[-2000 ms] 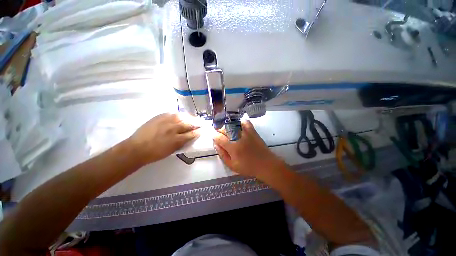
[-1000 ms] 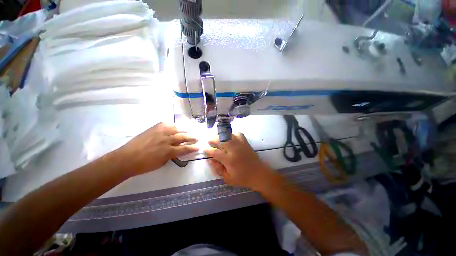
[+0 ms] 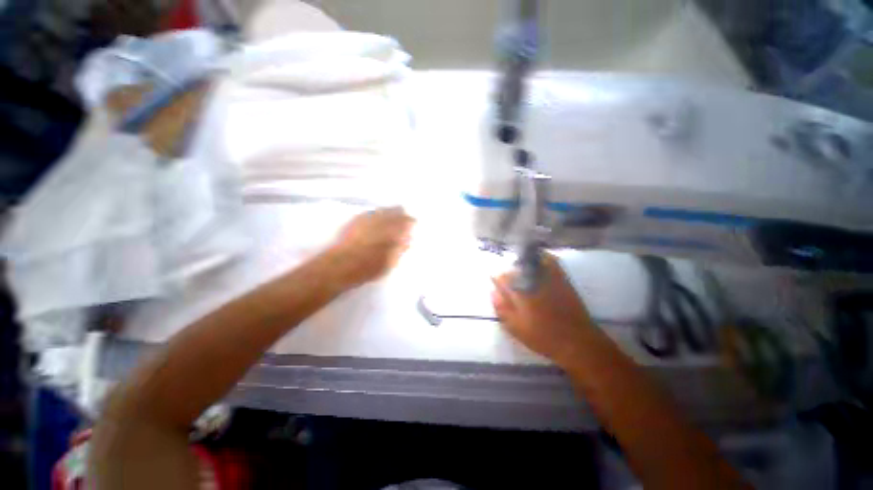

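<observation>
The frame is blurred and the white area at the needle is overexposed. My left hand (image 3: 373,245) is on the table left of the needle, fingers curled, near the lower right of the stacked white pieces (image 3: 316,124). My right hand (image 3: 541,308) is beside the presser foot area (image 3: 528,258), its fingertips pointing left. Any white piece under or between my hands cannot be told from the bright table. Whether either hand grips cloth is hidden by blur and glare. The white sewing machine head (image 3: 622,144) stands behind my right hand.
Black-handled shears (image 3: 670,311) lie right of my right hand, with yellow and green scissor handles (image 3: 761,354) further right. Loose white pieces (image 3: 105,230) lie at far left. The grey table edge (image 3: 412,388) runs in front of me.
The view has swung left, so machine and stack appear further right. My left hand has moved away from the needle toward the stack, fingers now curled. My right hand stays near the needle.
</observation>
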